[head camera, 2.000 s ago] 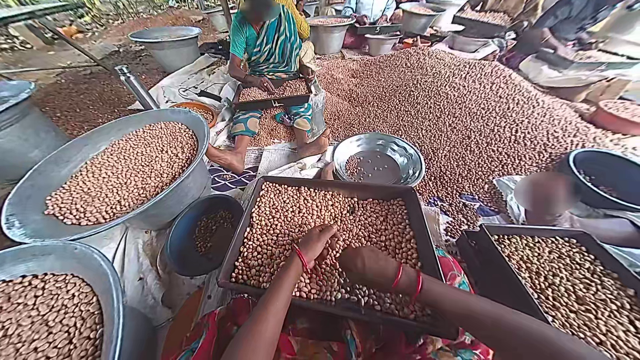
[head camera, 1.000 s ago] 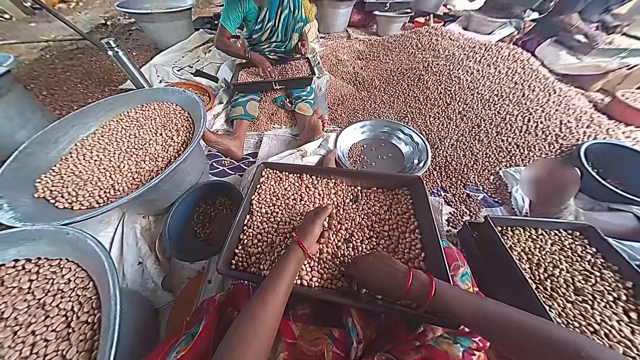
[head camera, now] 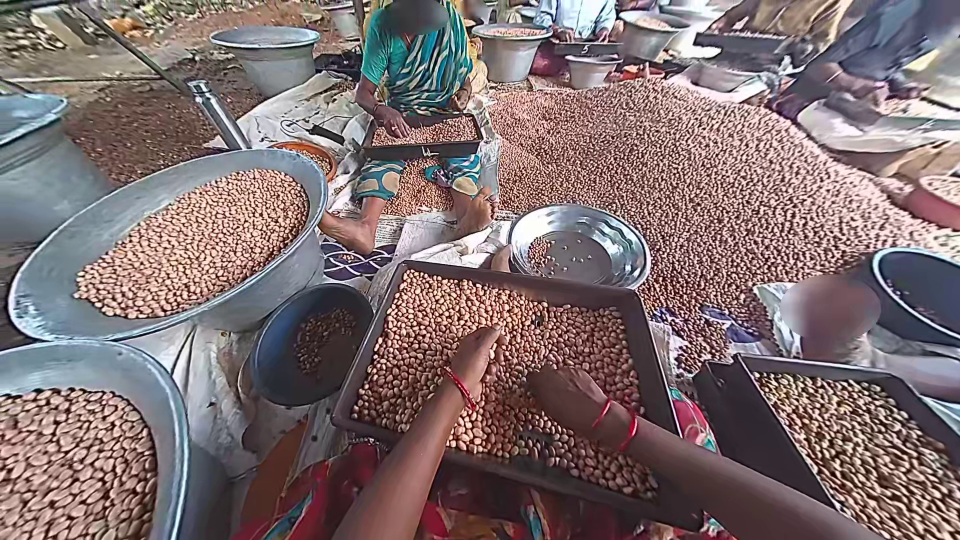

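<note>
A dark rectangular tray (head camera: 495,274) full of round brown nuts or seeds (head camera: 420,330) lies across my lap. My left hand (head camera: 478,358), with a red bangle at the wrist, rests on the nuts near the tray's middle, its fingers curled and partly hidden. Just right of it and lower, my right hand (head camera: 564,394), with two red bangles, reaches palm down into the nuts; its fingertips are hidden. Darker nuts show along the near edge of the tray. Whether either hand grips any nuts cannot be made out.
Metal tubs (head camera: 319,225) of nuts stand at left beside a dark blue bowl (head camera: 274,352). A steel basin (head camera: 637,251) sits beyond my tray. At right is another tray (head camera: 772,420), with a large nut heap (head camera: 712,180) behind. A person (head camera: 420,67) sits opposite with a tray; others work farther back.
My left hand has gone from near the right hand to slightly apart from it. My right hand, lower in the tray one second ago, is now nearer its middle.
</note>
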